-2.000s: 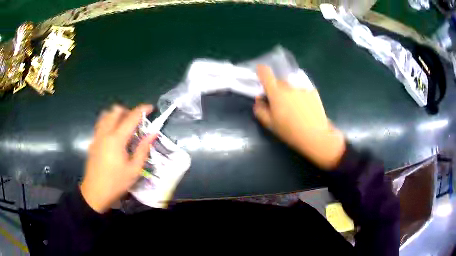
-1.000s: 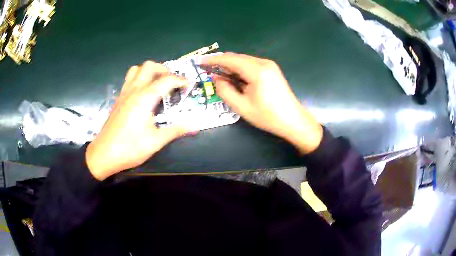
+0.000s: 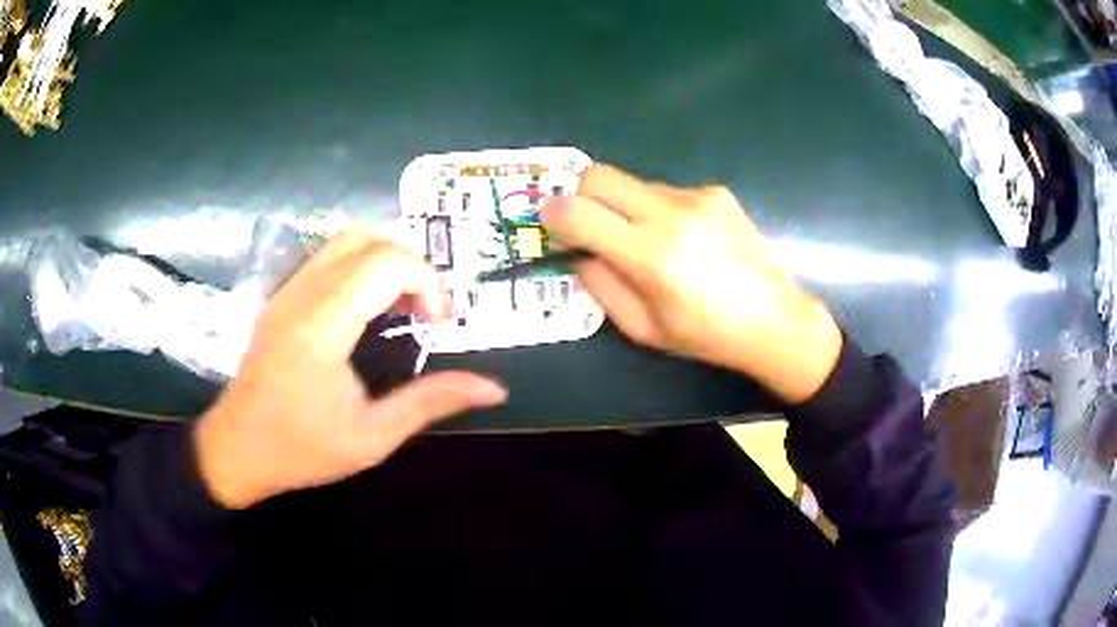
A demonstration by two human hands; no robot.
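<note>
The white socket housing [image 3: 496,333] lies open side up on the bench in front of me. Inside it are a green circuit board with a yellow block [image 3: 529,240], a dark rectangular insert [image 3: 437,241], thin dark and red wires, and a brass strip [image 3: 505,172] along the far edge. My right hand [image 3: 686,270] is at the housing's right side, closed on a thin black pen-like tool [image 3: 529,267] whose tip is over the compartments. My left hand [image 3: 331,355] is at the left edge, thumb and fingers apart; white leads [image 3: 423,349] show between them. Its fingertips touch the housing's left side.
The power cord in a crumpled clear plastic bag [image 3: 135,306] lies at the left. Brass contact strips with white wires [image 3: 43,61] are at the far left. Another bagged cord and white housing [image 3: 974,135] lie at the right, beside a black strap loop [image 3: 1056,196].
The housing has gone from tilted between both hands to flat on the bench. The brass strip that stuck out at its far edge now lies inside. My left hand's thumb has come off the housing.
</note>
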